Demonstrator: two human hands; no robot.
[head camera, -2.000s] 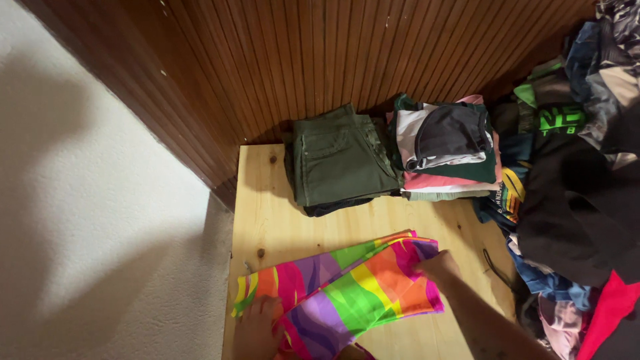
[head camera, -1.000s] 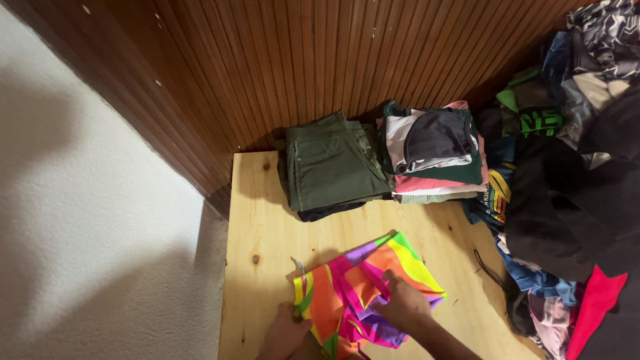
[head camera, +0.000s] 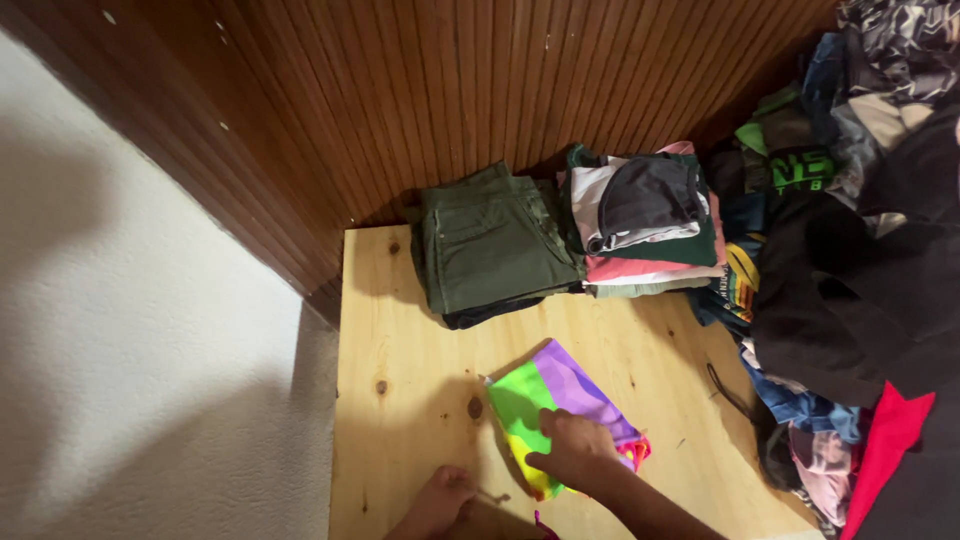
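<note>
A multicoloured garment (head camera: 559, 397) in green, purple and yellow lies folded into a compact bundle on the pale wooden board (head camera: 382, 435). My right hand (head camera: 574, 450) rests on top of it, fingers spread across the green and purple cloth. Left of the bundle, my left hand (head camera: 446, 491) is low over the board with its fingers curled; whether it pinches anything is hard to see. A thin magenta strip (head camera: 544, 525) shows at the bottom edge between my arms.
Folded dark green trousers (head camera: 495, 247) top one stack at the back, beside a second stack with a grey and white garment (head camera: 649, 202). A large heap of loose clothes (head camera: 840, 285) fills the right side. Brown slatted panelling (head camera: 465, 90) stands behind; a white wall (head camera: 150, 262) is at left.
The multicoloured garment was spread out long, then partly gathered, and is now a small folded bundle. My left hand has come off it, while my right hand lies on it.
</note>
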